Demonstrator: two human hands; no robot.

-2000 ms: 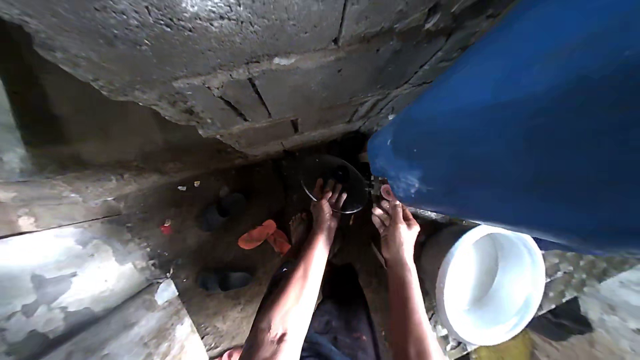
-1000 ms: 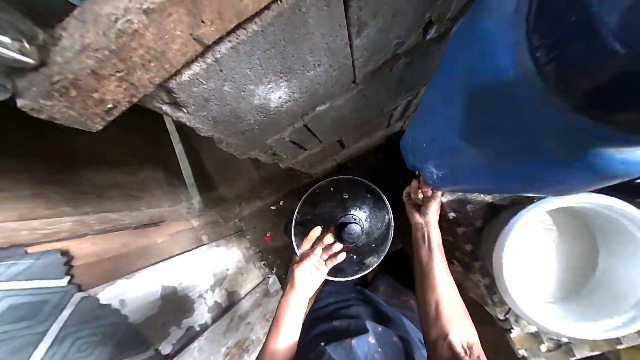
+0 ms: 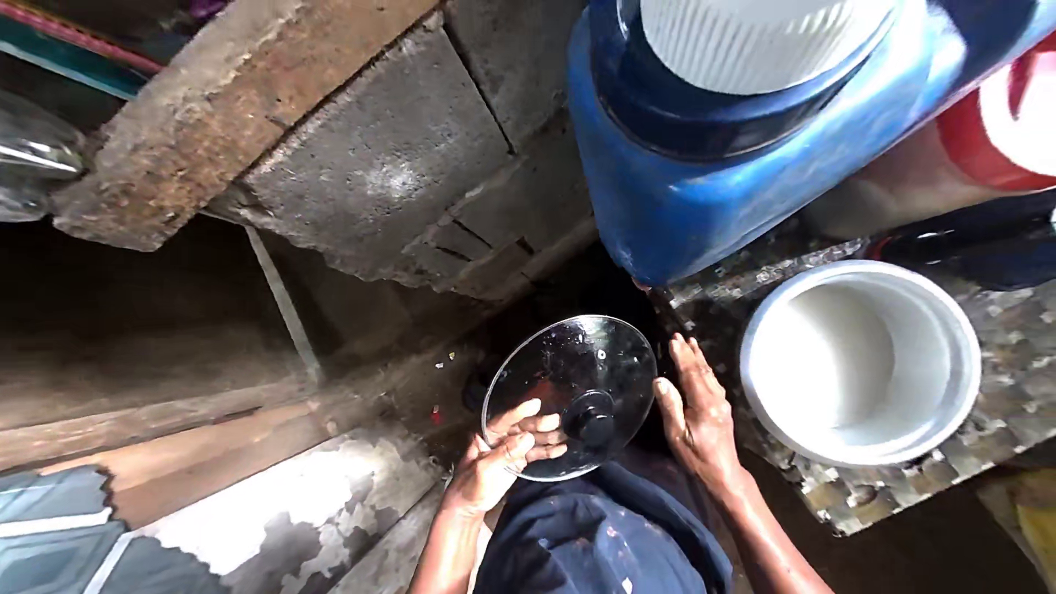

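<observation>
A round glass pot lid (image 3: 606, 355) with a metal rim and black knob is in front of my dark blue clothing. My left hand (image 3: 503, 454) grips its left edge, some fingers over the glass near the knob. To the lid's right, my right hand (image 3: 701, 404) is raised with its fingers extended and holds nothing; whether it touches the rim is unclear. Above it stands a large blue plastic container (image 3: 685, 206) with a white ribbed lid. A white round pot (image 3: 932, 363) with pale contents sits right of my right hand.
The pot stands on a mosaic-patterned counter (image 3: 874, 487). A red-lidded container (image 3: 965, 148) is behind it. A concrete block wall (image 3: 396, 157) borders the space ahead, with a rough ledge (image 3: 206, 107) at upper left and a clear plastic bottle (image 3: 33, 157) beyond.
My right hand has come away from the lower corner of the blue container to beside the lid. The lid is tilted differently in my left hand. The view has shifted greatly.
</observation>
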